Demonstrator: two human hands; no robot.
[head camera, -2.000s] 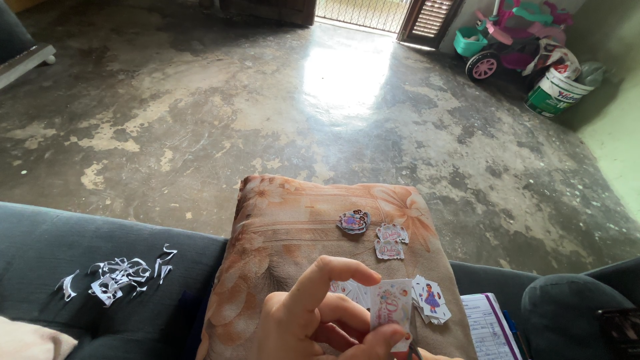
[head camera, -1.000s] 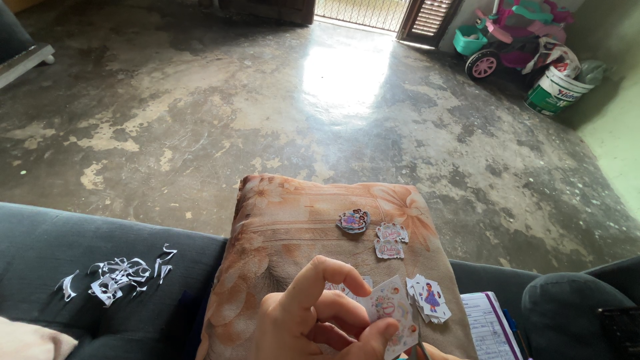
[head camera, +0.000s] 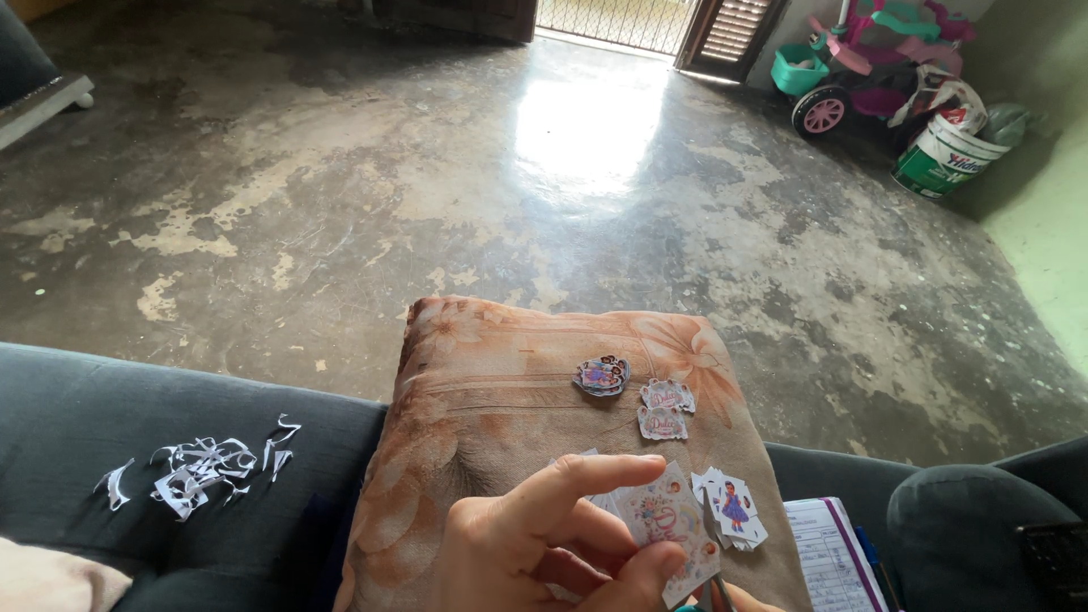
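My left hand (head camera: 561, 535) holds a printed paper cutout sheet (head camera: 671, 527) between thumb and fingers, above a floral cushion (head camera: 527, 340). At the bottom edge, my right hand (head camera: 748, 602) is mostly cut off; it is at scissors (head camera: 718, 593), whose blade touches the paper's lower edge. A pile of uncut paper figures (head camera: 735, 510) lies to the right of the held piece. Farther up the cushion are a stack of trimmed figures (head camera: 602, 375) and two trimmed lettered pieces (head camera: 664, 423). More paper lies partly hidden behind my left hand.
Curled paper scraps (head camera: 204, 476) lie on the dark sofa (head camera: 68, 408) at left. At right are a notebook (head camera: 829, 552) with writing, pens (head camera: 875, 557) and a dark round cushion (head camera: 977, 518). A toy ride-on car (head camera: 875, 76) and a bucket (head camera: 943, 161) stand by the wall.
The held paper has turned and tilted in my left hand. The stacks on the cushion and the scraps on the sofa have stayed in place.
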